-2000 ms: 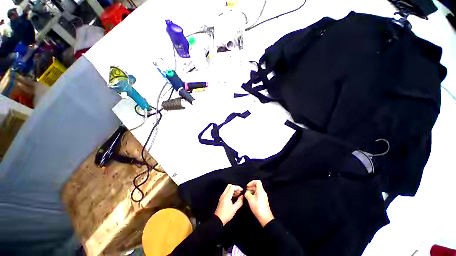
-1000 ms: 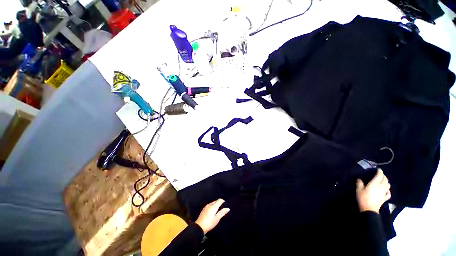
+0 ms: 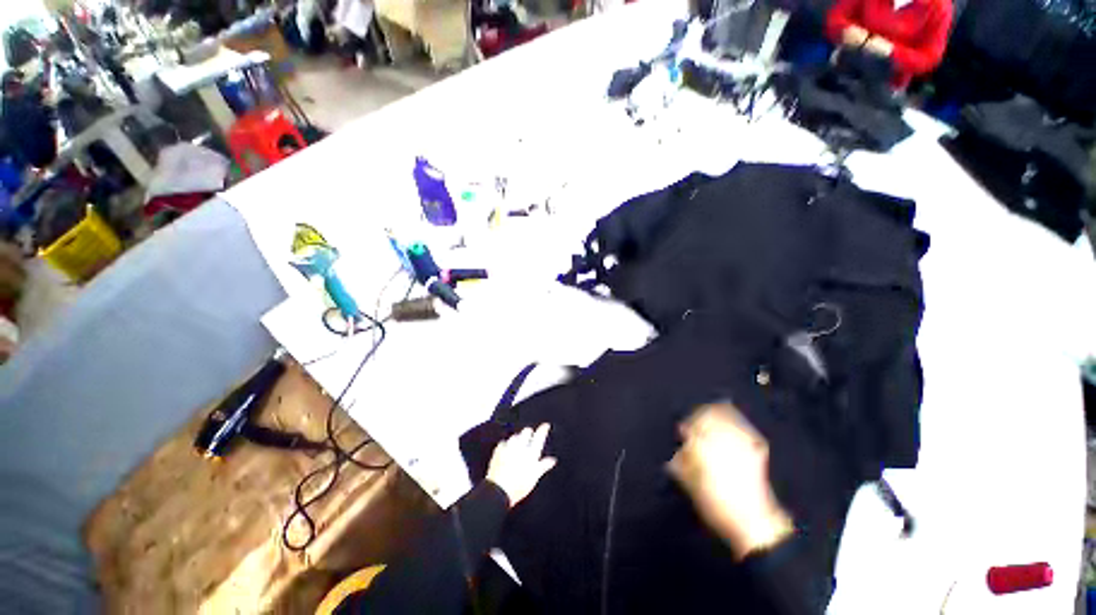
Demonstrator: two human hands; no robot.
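A black sleeveless garment (image 3: 637, 421) lies flat on the white table nearest me, with a hanger (image 3: 825, 320) whose metal hook shows at its neckline. My left hand (image 3: 520, 464) rests on the garment's left part, fingers apart. My right hand (image 3: 727, 471) is blurred over the middle of the garment; whether it holds cloth cannot be told. A second black garment (image 3: 769, 228) lies beyond. Black strips (image 3: 589, 267) stick out from its left edge.
The white table (image 3: 529, 310) holds a teal tool (image 3: 338, 288), a purple bottle (image 3: 434, 192), a brown spool (image 3: 416, 309) and a red thread cone (image 3: 1019, 578). A black corded dryer (image 3: 246, 408) lies at lower left. A person in red (image 3: 919, 36) is across the table.
The view has tilted up, showing more of the table's far side. My right hand has moved from beside the hanger to the middle of the garment. My left hand stays on the cloth.
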